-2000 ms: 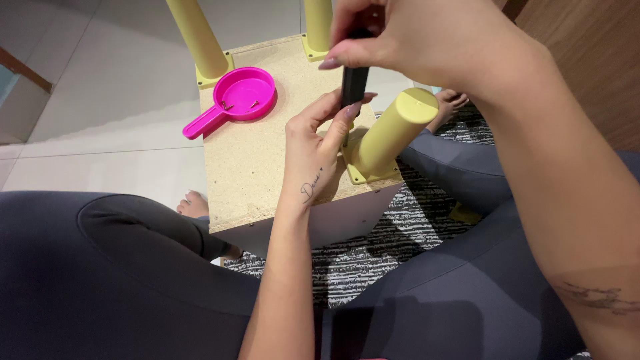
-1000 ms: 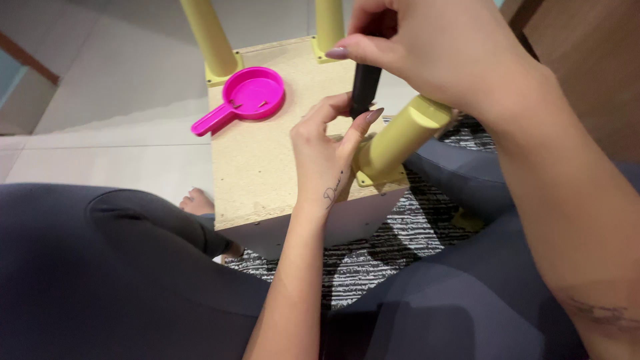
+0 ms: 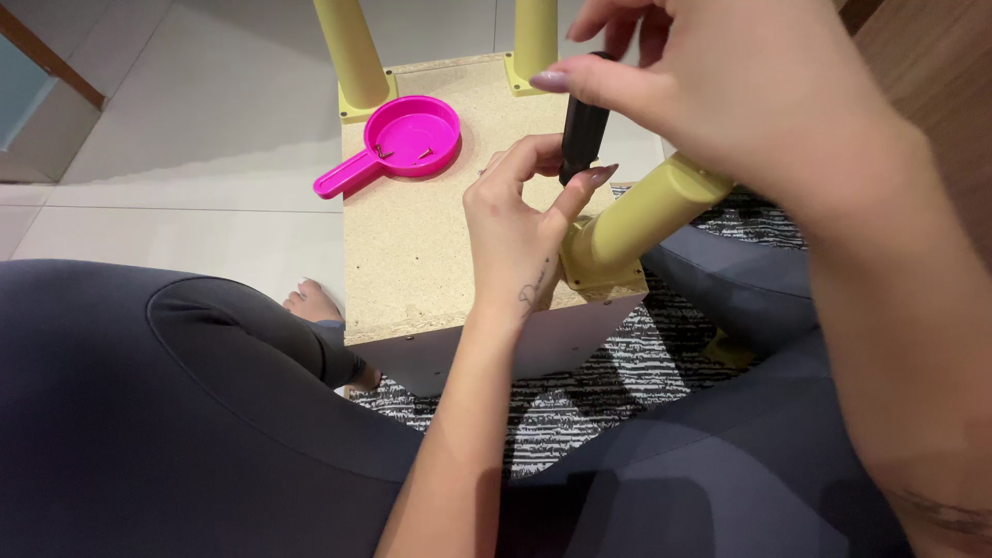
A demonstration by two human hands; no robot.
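Note:
My right hand has its thumb and fingers around the top of a black screwdriver handle, which stands nearly upright. Around the handle's lower end are the fingers and thumb of my left hand, close to the particleboard. The screwdriver's tip is hidden. Right beside my left thumb, a yellow furniture leg leans up to the right from its square mounting plate, which has screws at visible corners. A pink plastic scoop lies on the board with several small screws in its bowl.
Two more yellow legs rise from plates at the board's far corners. My bent legs flank the piece, with a bare foot left of it. A black-and-white rug lies below, and a brown wooden panel stands at the right.
The thumb and fingers of my right hand have shifted about the handle's top. My left hand stays by its lower end. The yellow leg beside my hands leans further right than in the oldest frame.

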